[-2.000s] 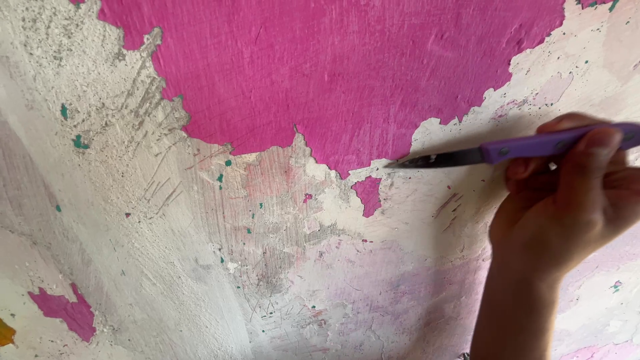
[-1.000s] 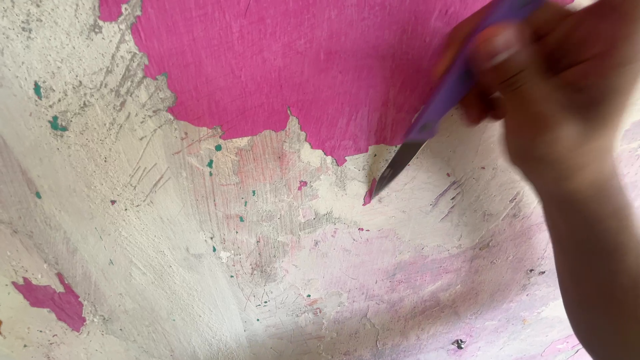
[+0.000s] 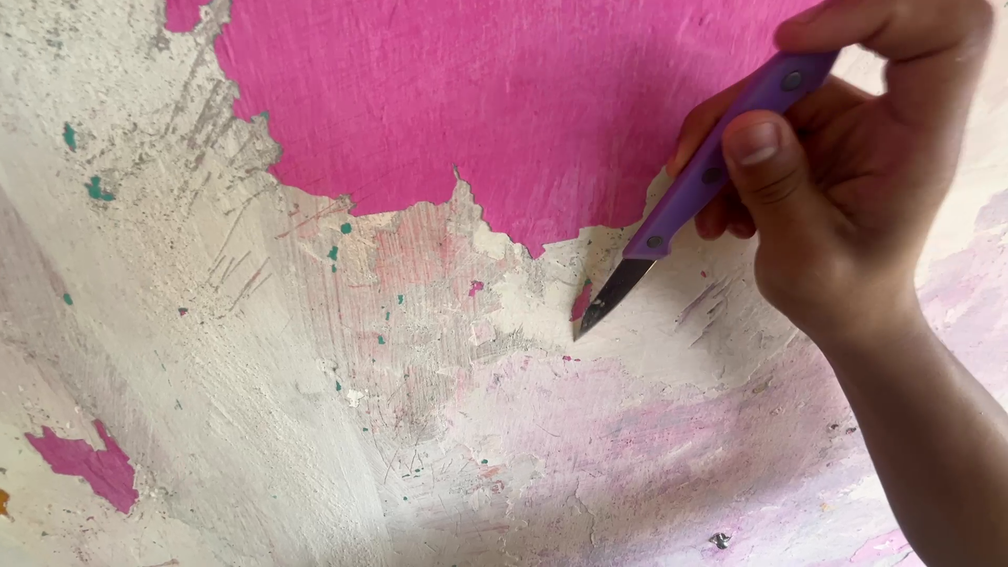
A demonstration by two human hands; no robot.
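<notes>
A small kitchen knife with a purple riveted handle (image 3: 709,173) is held in my right hand (image 3: 843,181), the thumb pressed along the handle. Its short dark blade (image 3: 622,295) points down and left, with the tip at the pale wall surface (image 3: 543,315). Light bits cling to the blade near its tip. Close against the blade's left side shows a narrow sliver of pink paint (image 3: 581,301). Above it spreads a large area of bright pink paint (image 3: 457,102) with a jagged lower edge. My left hand is out of view.
Another ragged pink patch (image 3: 90,465) lies at the lower left. Small green flecks (image 3: 98,189) dot the scratched, whitish left part of the wall. Faded pink and lilac streaks (image 3: 669,429) cross the lower right, near a small dark chipped spot (image 3: 720,540).
My right hand has turned the knife from nearly level to a steep downward slant, bringing its tip beside the small pink patch. Less of that patch shows than two seconds ago.
</notes>
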